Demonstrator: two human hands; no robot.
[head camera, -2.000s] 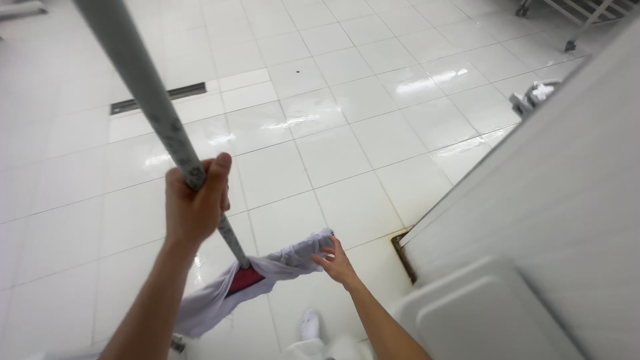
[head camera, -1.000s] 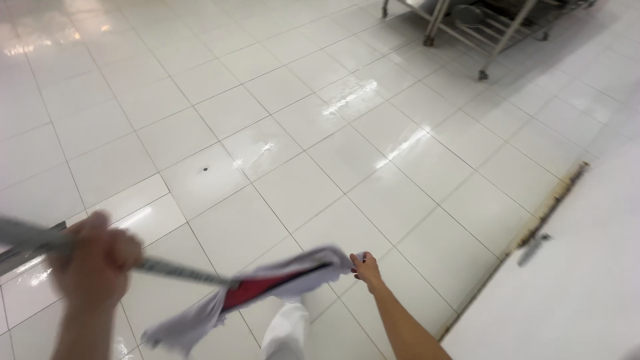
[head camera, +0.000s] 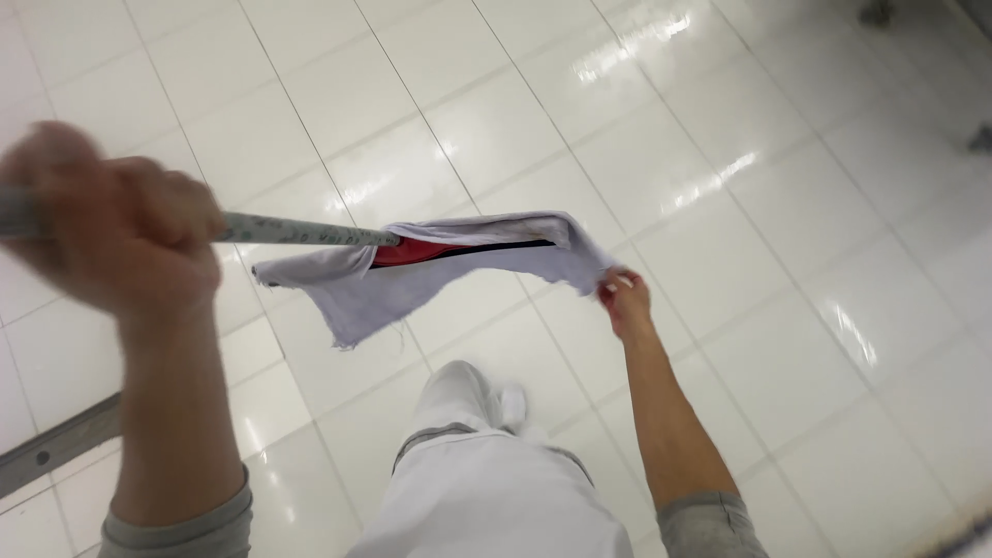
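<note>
My left hand (head camera: 116, 225) is closed around the pole (head camera: 302, 230) of a floor squeegee or mop, which lies nearly level across the view. At the pole's far end is a red head (head camera: 415, 249) with a black edge strip. A pale lavender cloth (head camera: 496, 260) with frayed edges is draped over that head and hangs down on both sides of it. The cloth's right corner is pinched between the fingers of my right hand (head camera: 626, 298). The left hand is blurred.
White floor tiles (head camera: 697, 263) with shiny reflections lie below. A metal drain channel (head camera: 62, 442) is at lower left, and dark casters (head camera: 876, 12) show at upper right. My white apron (head camera: 496, 496) and white boots (head camera: 457, 387) are at the bottom.
The pole has swung from steep to nearly level, its head now pointing right. My right hand still holds the cloth's end. The view has shifted, leaving the cart mostly outside it.
</note>
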